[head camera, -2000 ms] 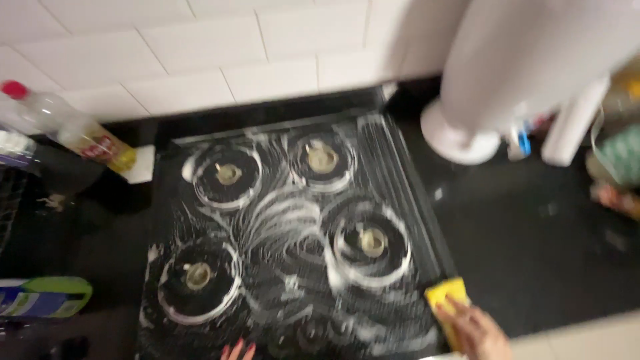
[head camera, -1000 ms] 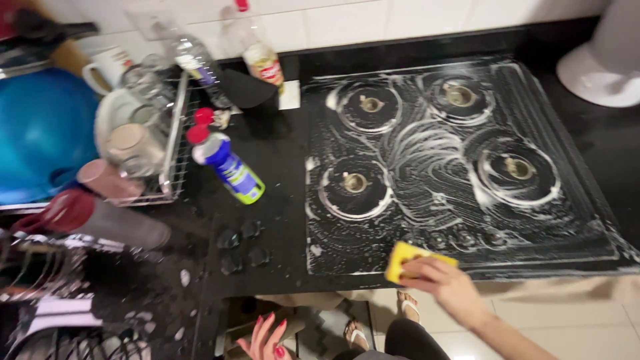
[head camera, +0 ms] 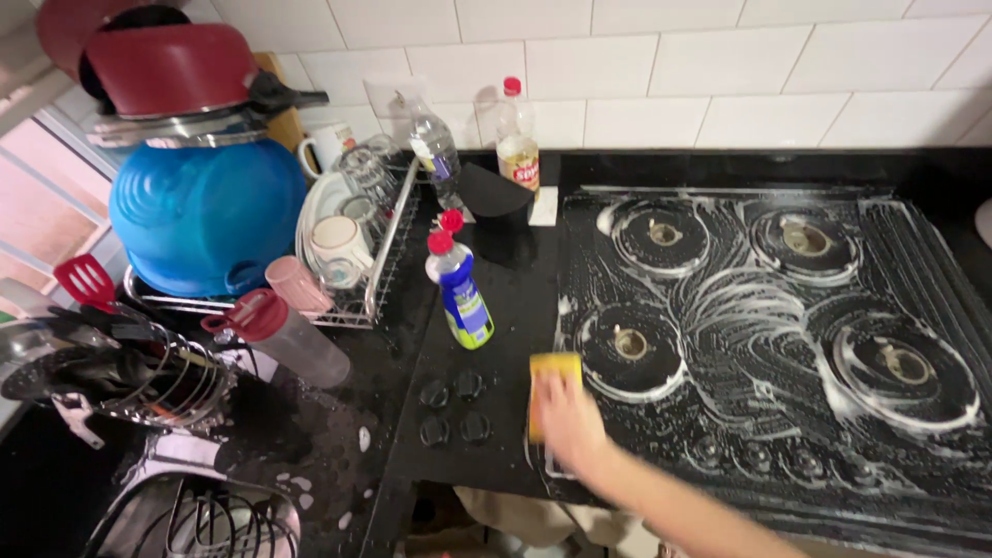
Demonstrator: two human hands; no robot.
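My right hand (head camera: 570,418) holds a yellow sponge (head camera: 556,368) flat at the left front edge of a black glass cooktop (head camera: 744,372). White foam streaks cover the cooktop, in swirls and in rings around its burner bases. The burners have no caps or grates on them. Several black knobs (head camera: 469,385) lie on the counter left of the sponge. Behind them a blue and green detergent bottle (head camera: 467,306) with a red cap stands on the counter. My left hand is out of view; perhaps a trace of red shows at the bottom edge.
A wire dish rack (head camera: 387,256) holds cups, glasses and a large blue bowl (head camera: 205,217), with a red pot (head camera: 174,66) on top. Plastic bottles (head camera: 518,147) stand by the tiled wall. A lidded shaker (head camera: 298,345), a utensil basket (head camera: 170,380) and a sink (head camera: 287,504) are at left.
The sponge in my right hand has moved from the cooktop's right edge, along the front, to its left edge. My left hand has dropped out of view. The view has swung left.
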